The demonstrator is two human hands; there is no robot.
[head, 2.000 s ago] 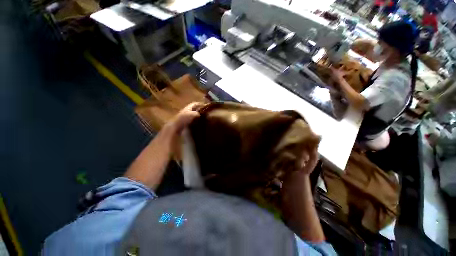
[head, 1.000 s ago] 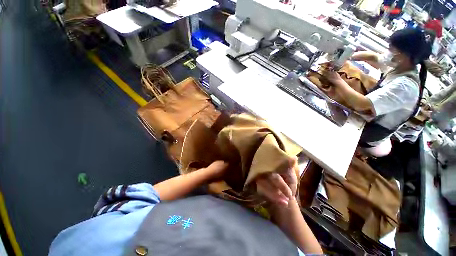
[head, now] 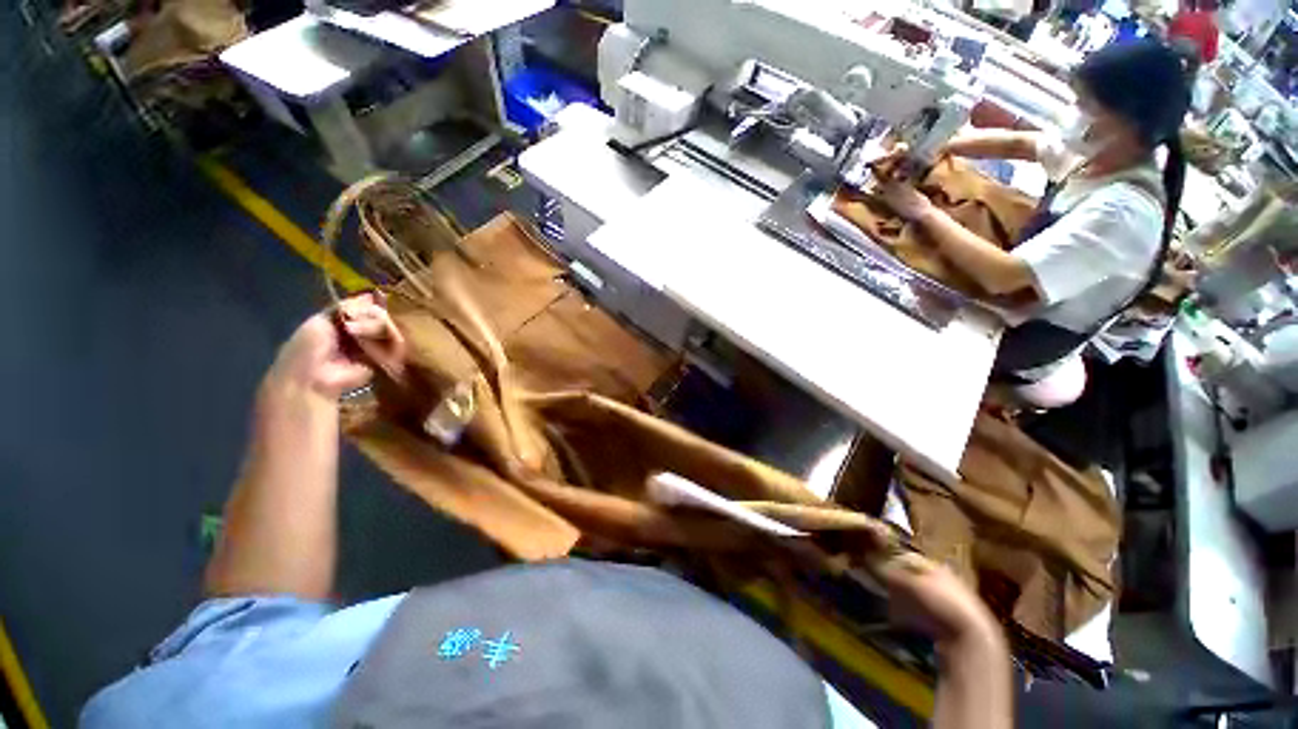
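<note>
A brown unfinished handbag (head: 612, 442) is stretched open between my two hands, its mouth towards me. My left hand (head: 349, 349) grips its left end near the base of the loop handles (head: 491, 349). My right hand (head: 918, 577) holds its right end; the fingers are partly hidden and blurred. A white strip (head: 719, 504) lies along the bag's upper edge, and a small pale piece (head: 453, 412) shows near the left end. Behind it is the pile of brown bags (head: 520, 292), with loops sticking out at its far end.
A white machine table (head: 769, 335) stands ahead, with a pattern sewing machine (head: 662, 103). A seated person (head: 1103, 242) works brown pieces there. A second brown stack (head: 1018, 520) lies under the table's right end. A yellow floor line (head: 264, 214) runs at left.
The bag was bunched between my hands and is now spread wide. My left hand has moved left and up to its handle end, my right hand to the right. The white strip now shows.
</note>
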